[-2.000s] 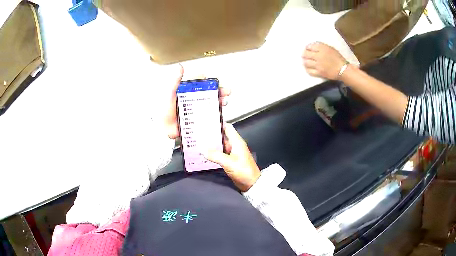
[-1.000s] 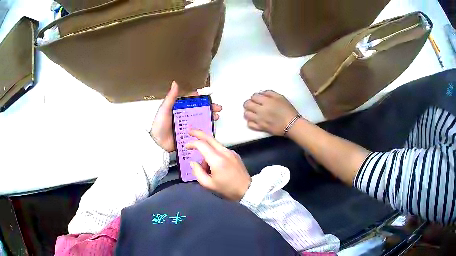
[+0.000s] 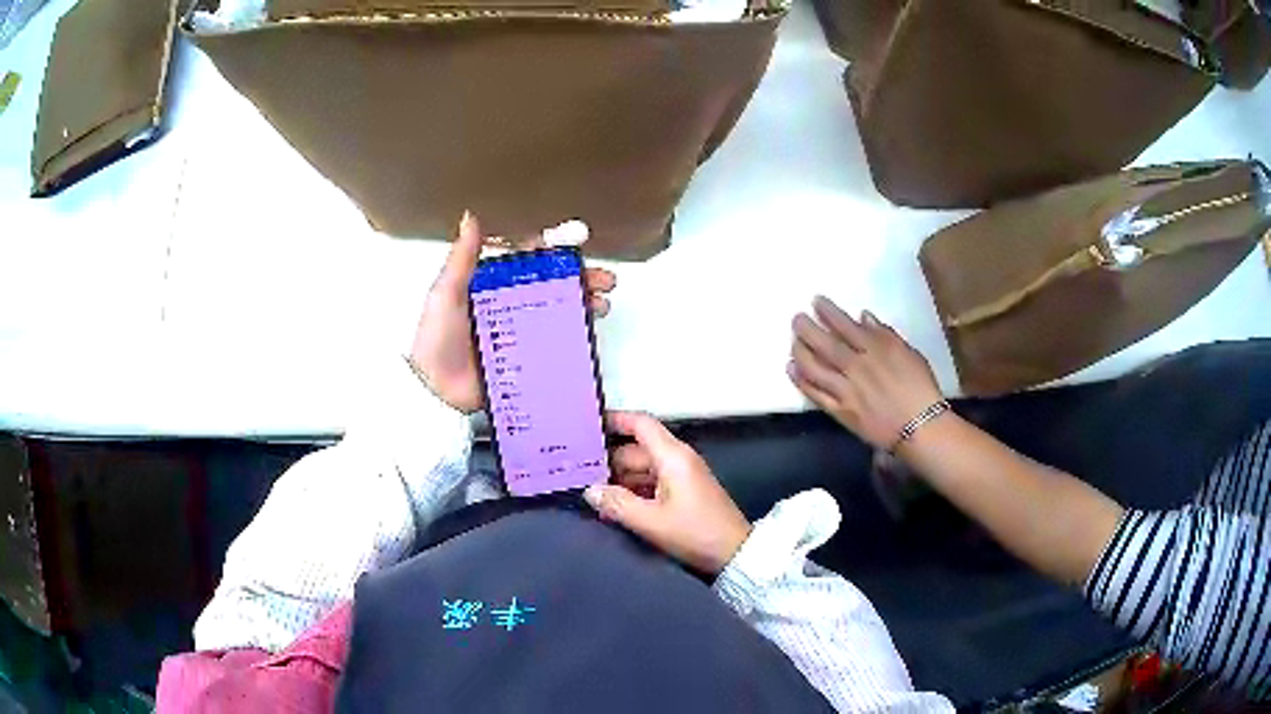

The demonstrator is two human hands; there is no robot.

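A smartphone (image 3: 540, 377) with a lit pink screen and a blue top bar is upright in the middle, above my apron. My left hand (image 3: 449, 328) holds it from its left side and behind, with fingertips showing at its right edge. My right hand (image 3: 679, 495) is at the phone's lower right corner, with the thumb at that corner and the other fingers curled. Whether it grips the phone is hard to tell. A standing brown handbag (image 3: 488, 126) is just beyond the phone.
More brown handbags stand at the right (image 3: 1025, 105), one lies at the right edge (image 3: 1101, 279) and one item at the far left (image 3: 105, 84). Another person's hand (image 3: 867, 374) rests on the white table (image 3: 279, 307), with a striped sleeve at the right.
My right hand has moved from over the screen down to the phone's lower right corner. The view has shifted, and the other person's hand now shows with fingers spread, further right.
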